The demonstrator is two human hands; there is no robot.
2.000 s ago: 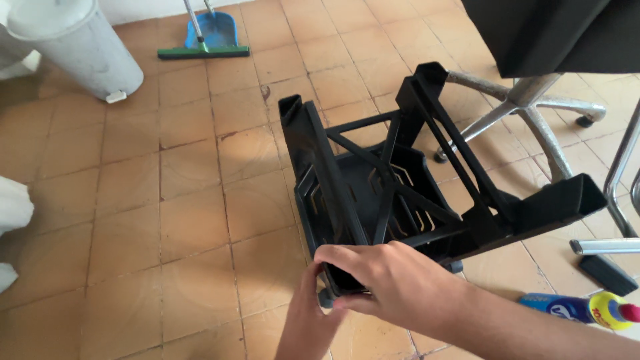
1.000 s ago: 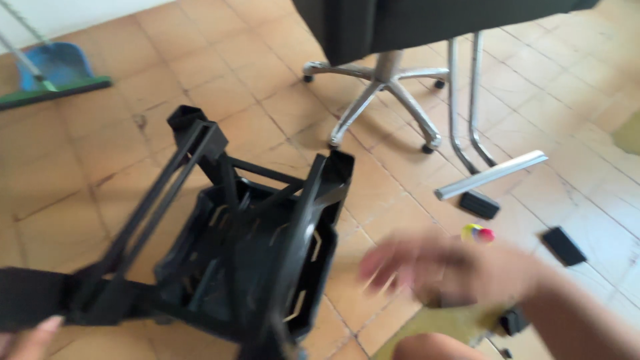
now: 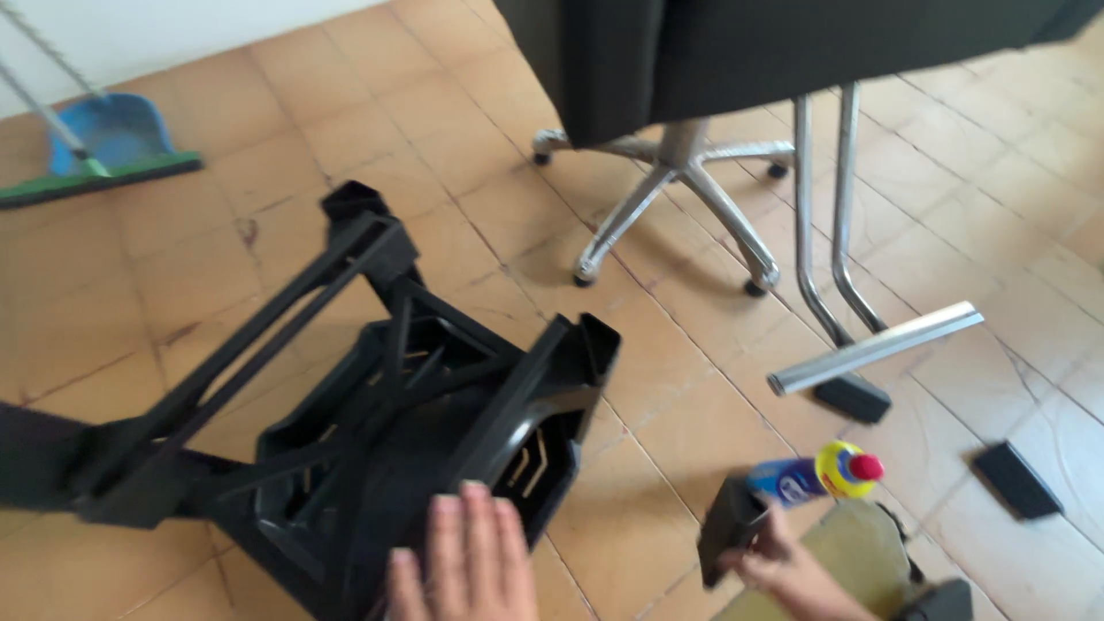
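A black plastic frame with a slotted tray-like part and crossed braces lies on the tiled floor. My left hand, fingers spread, is over its near side; whether it touches is hard to tell. At the lower right my right hand grips a black rectangular hollow plastic piece. Just behind that piece lies a blue bottle with a yellow neck and red cap.
A chrome five-star chair base on casters stands beyond. Nearby is a chrome footrest, with a black block beneath and another black block to the right. A blue dustpan and green squeegee are far left.
My right hand has gone from the black frame to the black piece and taken hold of it. The frame has been turned. The view has swung right.
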